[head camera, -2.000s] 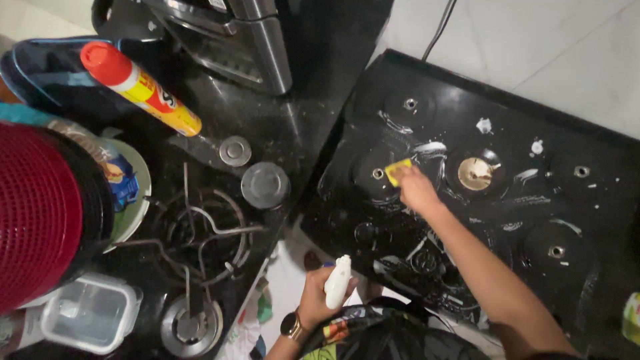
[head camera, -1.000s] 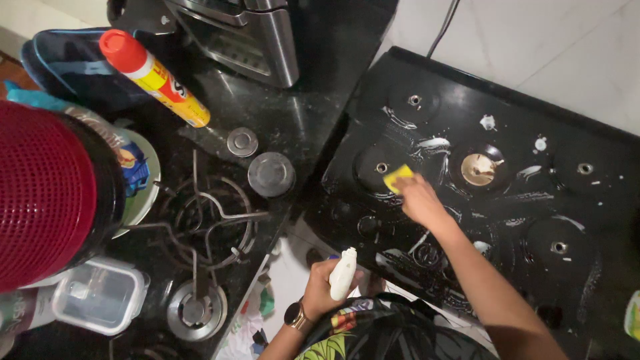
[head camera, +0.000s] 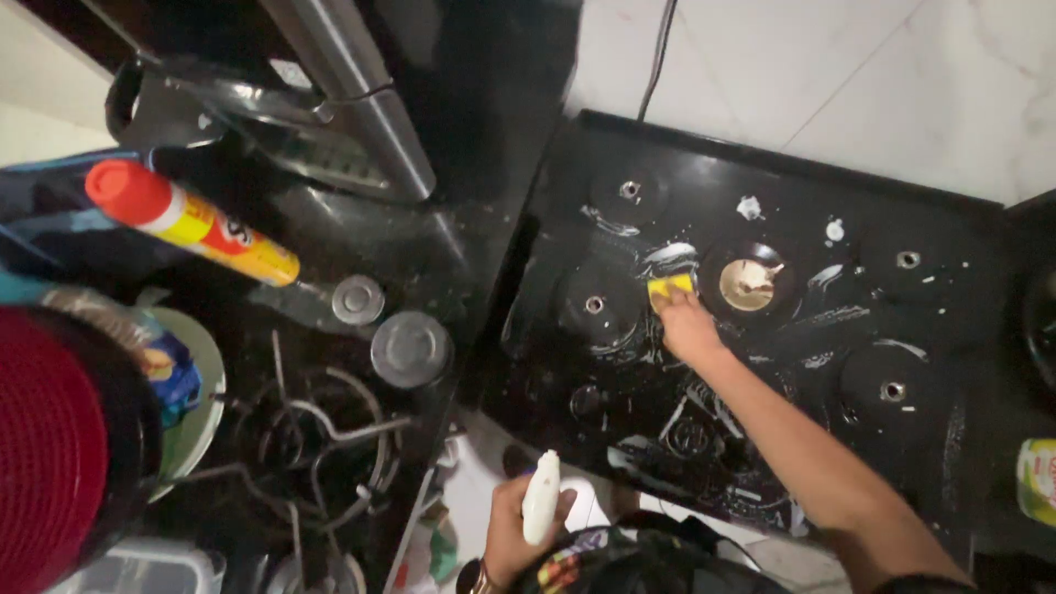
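Note:
My right hand (head camera: 689, 322) presses a yellow sponge (head camera: 670, 290) onto the black stovetop (head camera: 767, 338), just left of the round opening with a pale, dirty bottom (head camera: 747, 285). White, foamy smears streak the surface around the sponge and lie as blobs near the back edge. Several burner seats with bare metal nozzles (head camera: 594, 305) show, with no grates on them. Below the stove's front edge, my left hand (head camera: 516, 520) is closed around a white bottle (head camera: 541, 499), held upright-ish with its narrow tip away from me. A watch is on the left wrist.
On the dark counter at left lie a red-capped yellow spray can (head camera: 194, 223), burner caps (head camera: 410, 350) and metal grates (head camera: 330, 429). Beyond stands a steel-handled appliance (head camera: 355, 107). A red basket (head camera: 49, 445), green bowl (head camera: 216, 388) and clear container (head camera: 136, 569) crowd the left edge.
The sponge in my right hand has shifted right across the stovetop, closer to the round opening. My left hand still holds the white bottle.

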